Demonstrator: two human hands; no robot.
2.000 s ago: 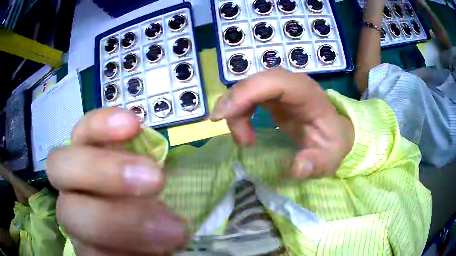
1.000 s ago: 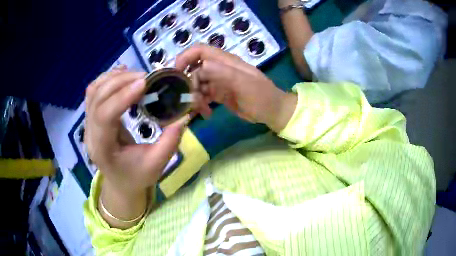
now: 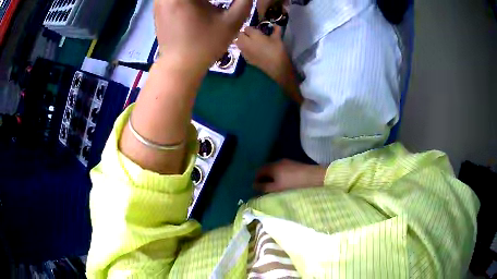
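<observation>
My left hand (image 3: pixel 204 27) reaches up to the top edge, its fingertips partly cut off. It covers part of a white tray with a dark rim; a round watch head (image 3: pixel 224 60) shows in that tray below the hand. What the left hand holds, if anything, is hidden. My right hand (image 3: pixel 289 175) is low over the green mat near my body, its fingers dark and blurred; I cannot tell if it holds something. A blue-edged tray (image 3: pixel 213 163) with watch heads (image 3: pixel 205 147) shows beside my left sleeve, which hides part of it.
Another person's hand (image 3: pixel 267 52), in a pale blue sleeve (image 3: pixel 346 82), is at the upper middle, near dark round watch heads (image 3: pixel 267 27). A tray of discs (image 3: pixel 82 114) stands at the left among dark blue stacks (image 3: pixel 43 201). Papers (image 3: pixel 133 46) and a grey box (image 3: pixel 82 19) are at upper left.
The view has swung round. The watch head held up between my hands is no longer in sight. My hands have parted: the left reaches up and away, the right is lowered near my body.
</observation>
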